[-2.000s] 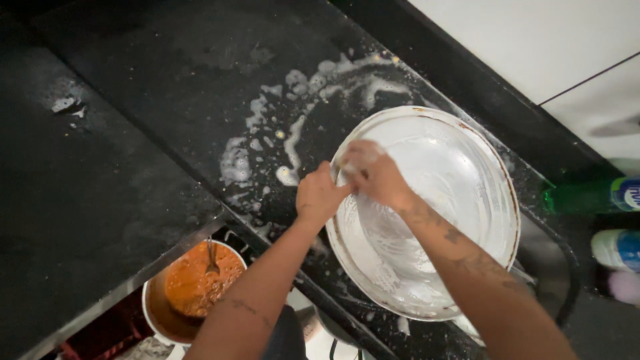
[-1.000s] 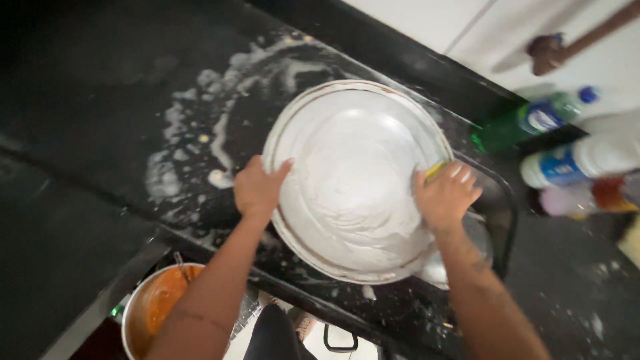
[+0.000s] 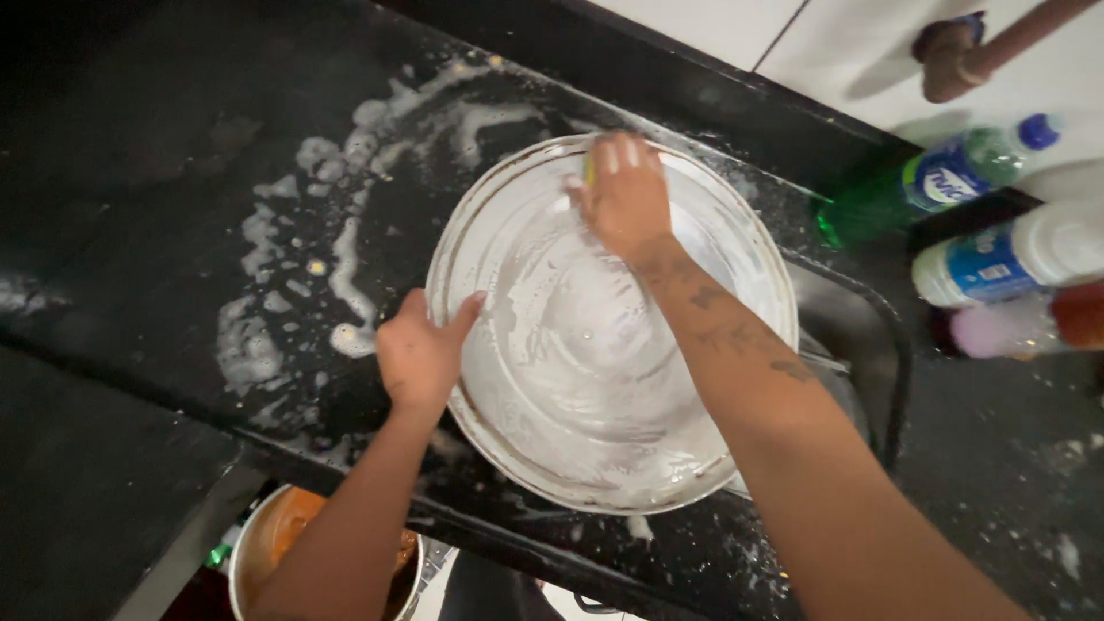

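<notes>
A large round metal lid or shallow pan (image 3: 595, 345), coated with soapy film, lies partly on the black countertop and partly over the sink (image 3: 841, 319). My left hand (image 3: 424, 349) grips its left rim, thumb on the inner side. At the top rim, my right hand (image 3: 625, 185) presses a sponge (image 3: 590, 168) against the metal; only a yellow edge of the sponge shows beside the fingers.
Foam (image 3: 345, 285) is spread on the countertop (image 3: 112, 224) left of the lid. A green bottle (image 3: 936, 181), a white bottle (image 3: 1005, 259) and other containers stand at right, below a tap or pipe (image 3: 957, 65). A pot (image 3: 241, 561) with orange-red contents sits below the counter's front edge.
My right hand has moved with the sponge from the right rim to the top rim. Two seconds ago both hands were close together at the left rim. The view has shifted.
</notes>
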